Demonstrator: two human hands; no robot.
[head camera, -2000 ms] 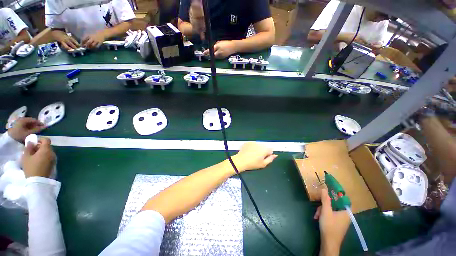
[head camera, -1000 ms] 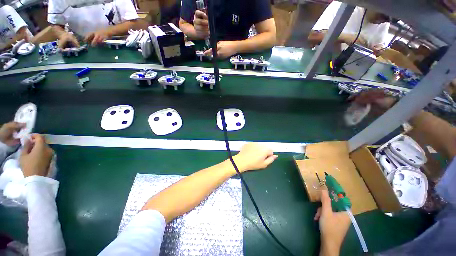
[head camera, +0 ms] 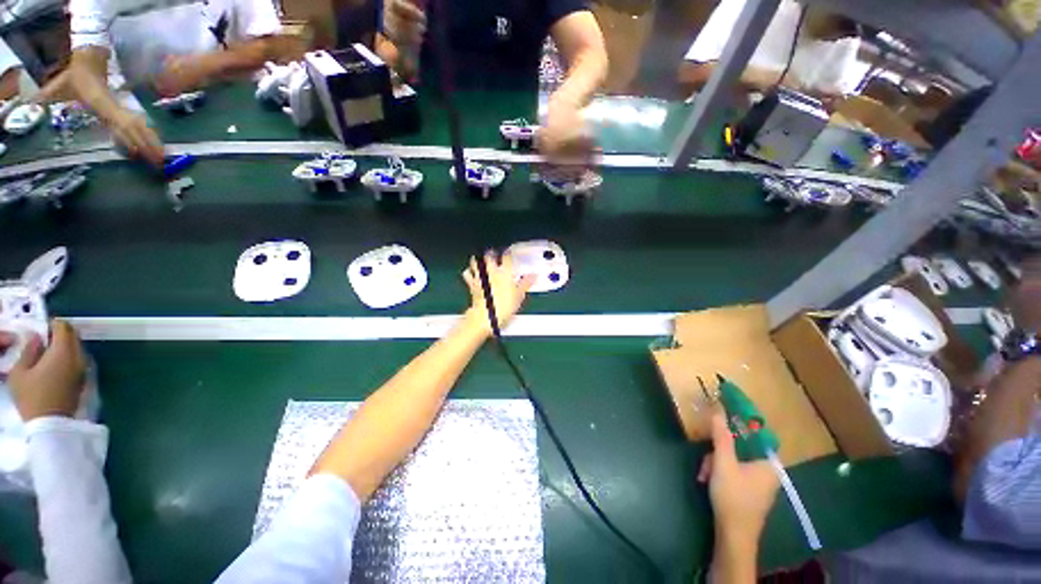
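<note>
My left hand [head camera: 498, 290] reaches over the dark green conveyor belt [head camera: 639, 245], its fingers at the left edge of a white plastic cover [head camera: 541, 265]; whether they grip it is unclear. My right hand [head camera: 736, 479] holds a green hot glue gun [head camera: 747, 420]. A translucent glue stick [head camera: 796, 502] sticks out of its rear. The gun's tip is over a brown cardboard flap [head camera: 742, 359]. Two more white covers lie on the belt to the left [head camera: 388, 276]. A black cord [head camera: 546, 424] hangs across my left hand.
A bubble wrap sheet [head camera: 457, 491] lies under my left forearm. A cardboard box [head camera: 839, 388] of white shells [head camera: 909, 399] stands at right, by a slanting grey post [head camera: 902, 188]. Part-built units [head camera: 392, 179] line the far lane. Neighbours' hands are at left [head camera: 48, 371] and across the belt.
My left hand has moved from the belt's near edge up and left to the cover. Across the belt, a person's hand has come to a unit. My right hand still holds the gun.
</note>
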